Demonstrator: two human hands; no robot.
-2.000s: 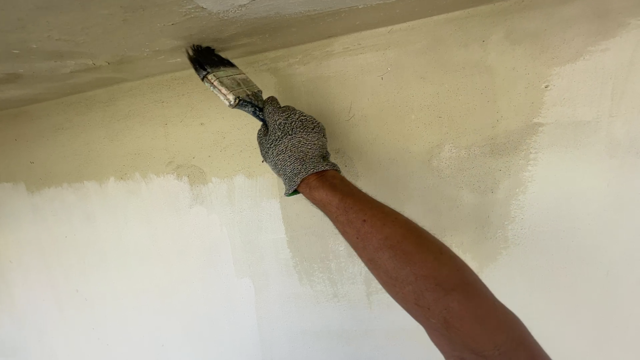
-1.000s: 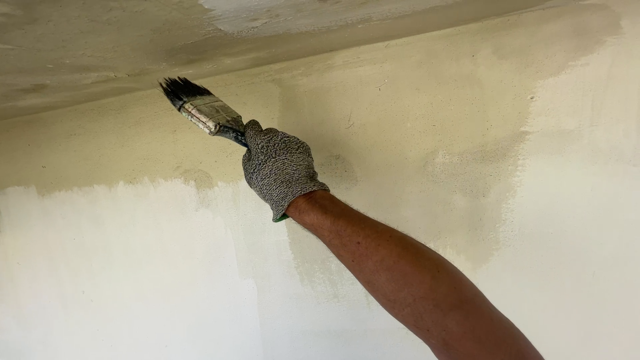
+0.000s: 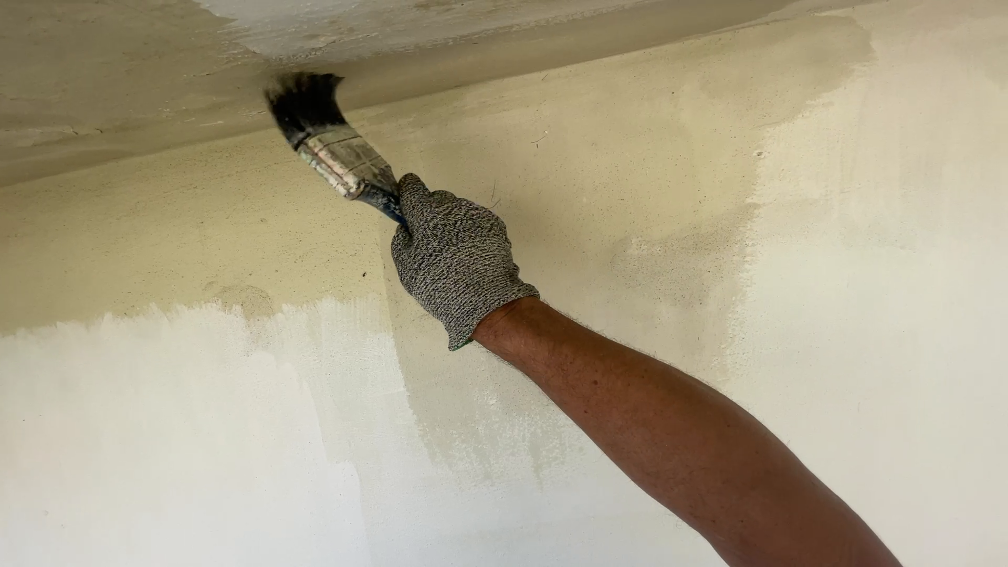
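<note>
My right hand (image 3: 461, 256), in a grey speckled knit glove, is closed around the handle of a flat paintbrush (image 3: 346, 161). The brush tilts up and to the left. Its ferrule is crusted with pale paint, and its black bristles (image 3: 307, 102) are bent and slightly blurred against the ceiling (image 3: 102, 87), just above the corner with the wall. Most of the handle is hidden in the glove. My bare forearm crosses in front of the wall (image 3: 551, 173) from the lower right. My left hand is out of view.
White paint (image 3: 173, 441) with a ragged upper edge covers the lower wall, and a paler coat lies at the right. Beige-grey wall shows between them and along the top. The ceiling edge slopes up to the right, and a whitish patch (image 3: 283, 24) marks the ceiling.
Since a second ago the brush head has moved up and slightly right, from beside the ceiling corner onto the ceiling. Its bristles, straighter before, are now bent. The grip on the handle stays the same.
</note>
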